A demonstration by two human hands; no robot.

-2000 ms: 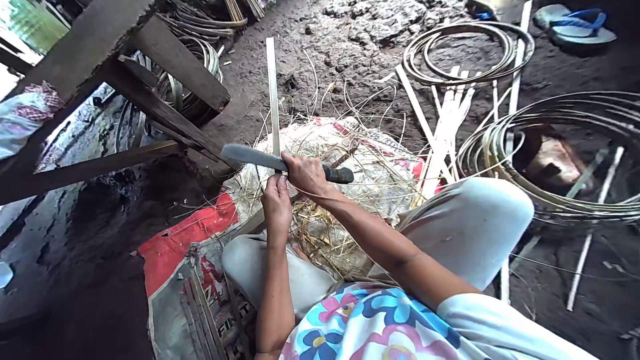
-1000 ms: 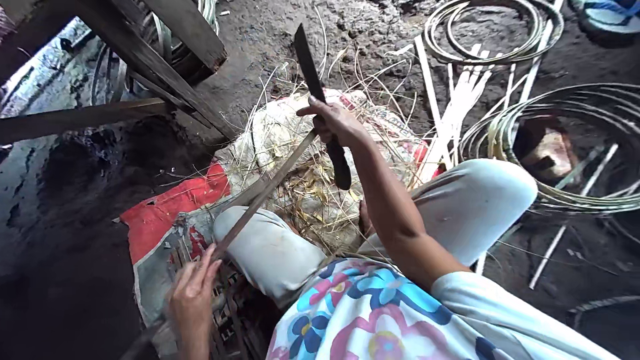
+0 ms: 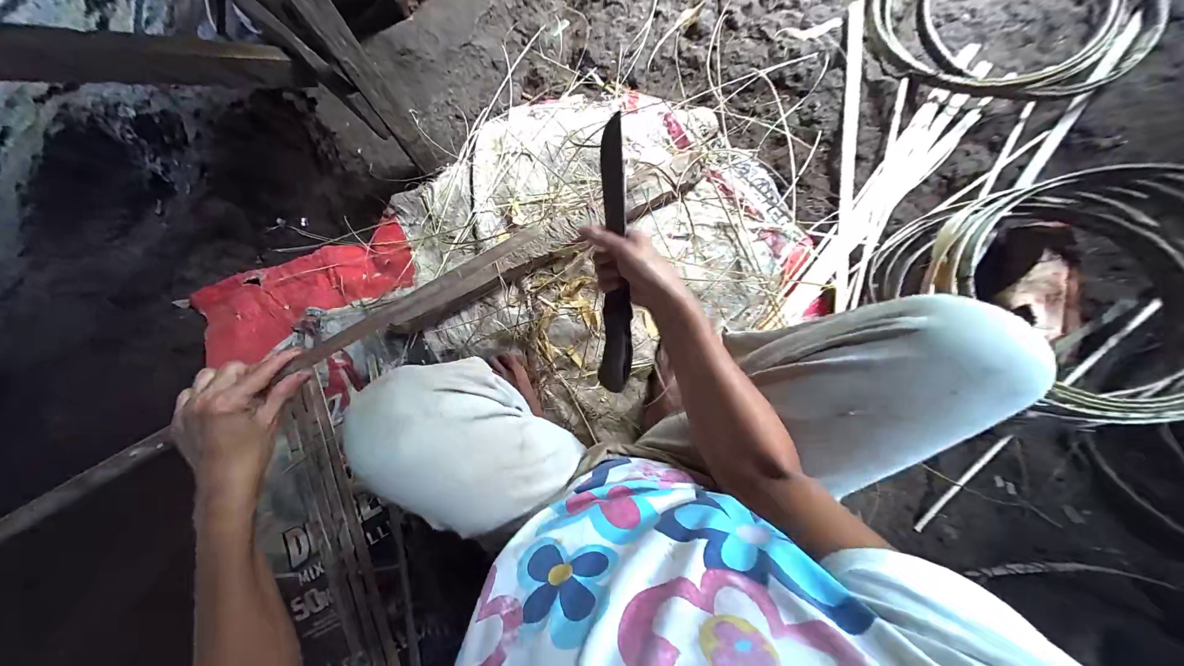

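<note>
My left hand, at the left, is closed around a long thin strip that looks like bamboo or wood. The strip runs from the lower left edge up and right over the sacking. My right hand, near the middle, grips a large knife by its dark handle, which sticks out below the fist; the blade points away from me. The strip's upper end lies close to my right hand, and whether the two touch I cannot tell. Fine shavings lie on the sacking below the knife.
A worn sack with a red part covers the ground before my knees. Pale split strips and coiled strips lie at the right. Wooden beams stand at the upper left, and more thin strips lie beside my left knee.
My left hand has moved away from my right hand, down and to the left, along with the strip. The knife has turned from lying crosswise to pointing away from me.
</note>
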